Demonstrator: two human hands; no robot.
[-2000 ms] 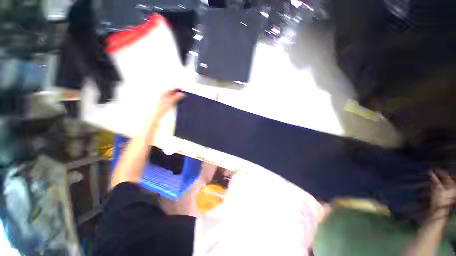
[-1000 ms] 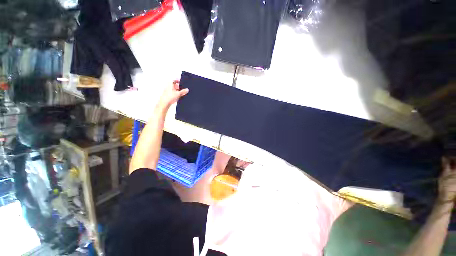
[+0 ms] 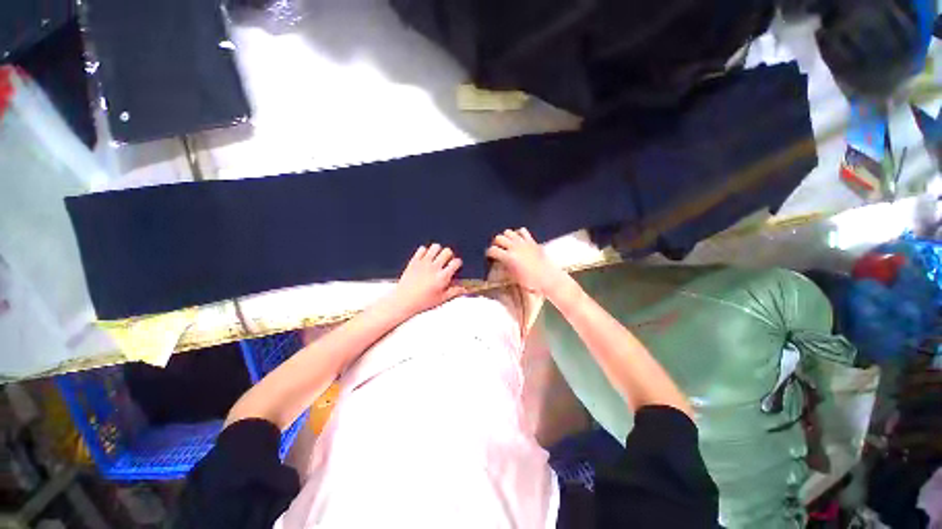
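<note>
A long dark navy garment (image 3: 310, 222) lies flat across the white table, from the left to a bunched, layered part at the right. My left hand (image 3: 432, 277) and my right hand (image 3: 522, 260) are close together at its near edge, around the middle of its length. The fingers of both hands are curled over that edge; the thumbs are mostly hidden. A shiny packed dark garment (image 3: 165, 67) lies behind its left part. A yellow sheet (image 3: 153, 336) sticks out below its near left corner.
Whitish bags (image 3: 46, 176) with a red edge lie at the far left. A black heap (image 3: 589, 52) and a small cream paper (image 3: 491, 98) are at the back. Below the table edge are a blue crate (image 3: 170, 455) at the left and a tied green sack (image 3: 692, 351) at the right.
My hands were far apart at the garment's two ends; now they are together at its near edge. The garment lies flat, and the view has swung to the right.
</note>
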